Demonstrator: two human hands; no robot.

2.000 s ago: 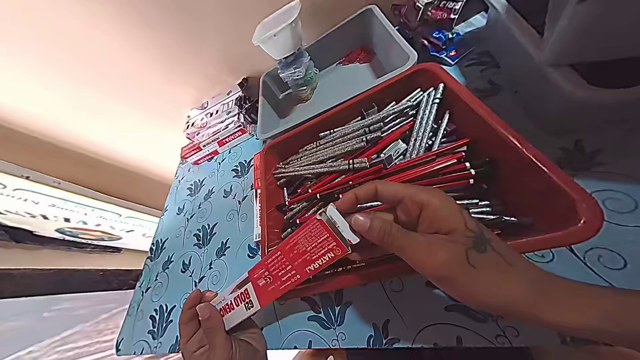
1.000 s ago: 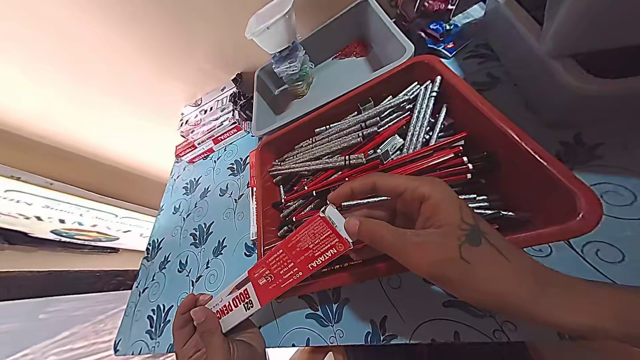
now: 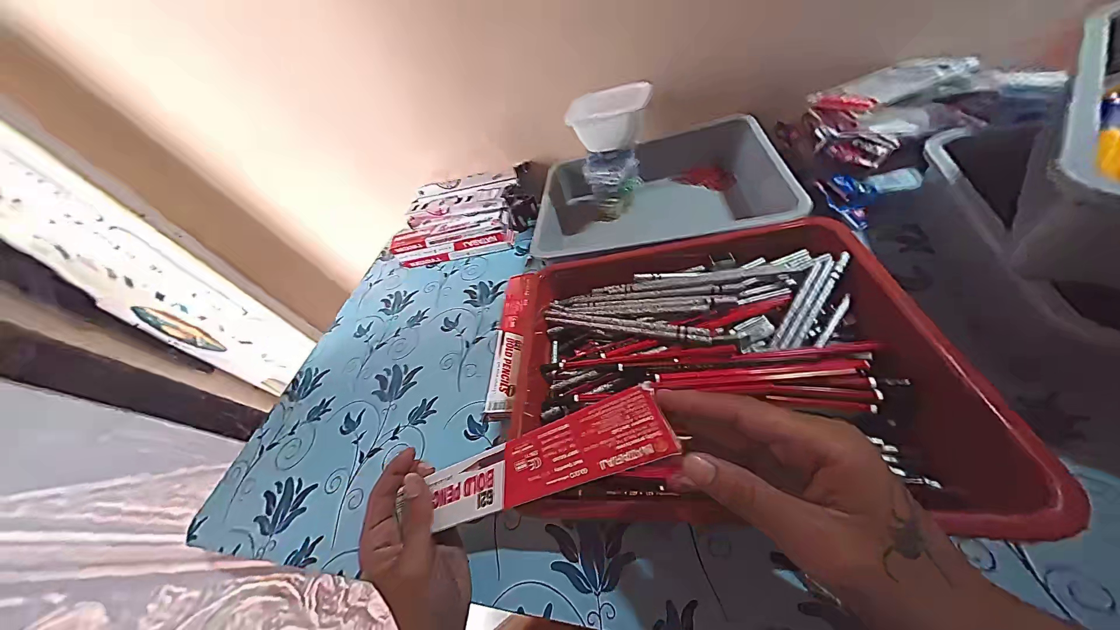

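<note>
My left hand (image 3: 416,538) grips the white lower end of a red and white Nataraj pencil box (image 3: 588,448), which slants up to the right. At its upper red end, my right hand (image 3: 787,477) holds the box between thumb and fingers; whether its end flap is open is hard to tell. Just behind lies a red plastic tray (image 3: 971,385) full of loose pencils, silver-patterned ones (image 3: 665,306) at the back and red ones (image 3: 770,376) nearer. Another pencil box (image 3: 507,350) leans against the tray's left side.
Stacked pencil boxes (image 3: 455,223) lie at the table's far left. A grey tray (image 3: 770,175) behind the red one holds a red item and a stack of clear containers under a white tub (image 3: 610,115). Plastic packets (image 3: 857,131) and grey bins (image 3: 1032,192) are at right. Flowered cloth (image 3: 385,367) covers the table.
The view has shifted, showing more of the grey bins at right. Both hands still hold the pencil box as before; the right thumb now sits lower against its end.
</note>
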